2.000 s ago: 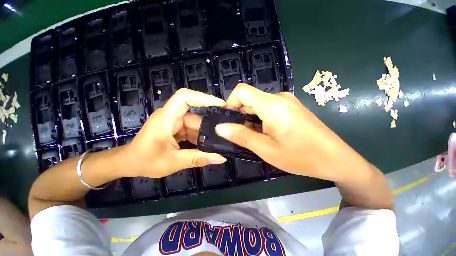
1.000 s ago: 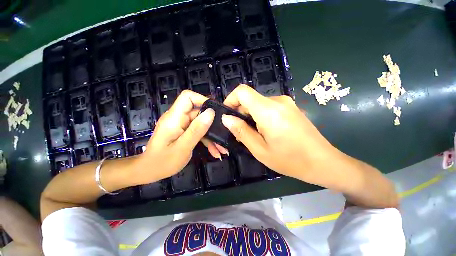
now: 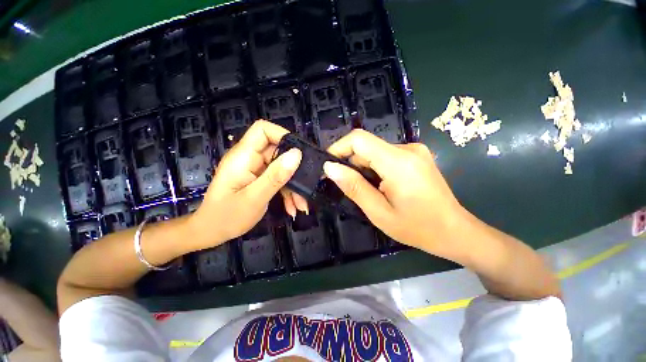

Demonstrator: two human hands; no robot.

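A black plastic phone housing [image 3: 309, 172] is held tilted above the middle of the glossy black blister tray [image 3: 59, 106]. My left hand [image 3: 244, 180] grips its left end, with the thumb on its face and fingers behind and below. My right hand [image 3: 397, 191] holds its right end between thumb and index finger, and covers that end. The tray's rows of oblong pockets hold similar housings. One pocket in the far row looks dark, without a visible housing. Whether a small part is between my fingertips cannot be seen.
Piles of pale paper scraps lie on the dark green bench at the right [image 3: 465, 121], further right [image 3: 561, 113] and far left [image 3: 23, 164]. A white rail edges a green belt beyond. Another person's arm [image 3: 28, 318] is at the lower left. A pink object [image 3: 639, 223] is at the right edge.
From two seconds ago, the housing has turned in my hands. My left thumb has moved from its lower edge onto its face, and my right thumb has shifted towards its right end.
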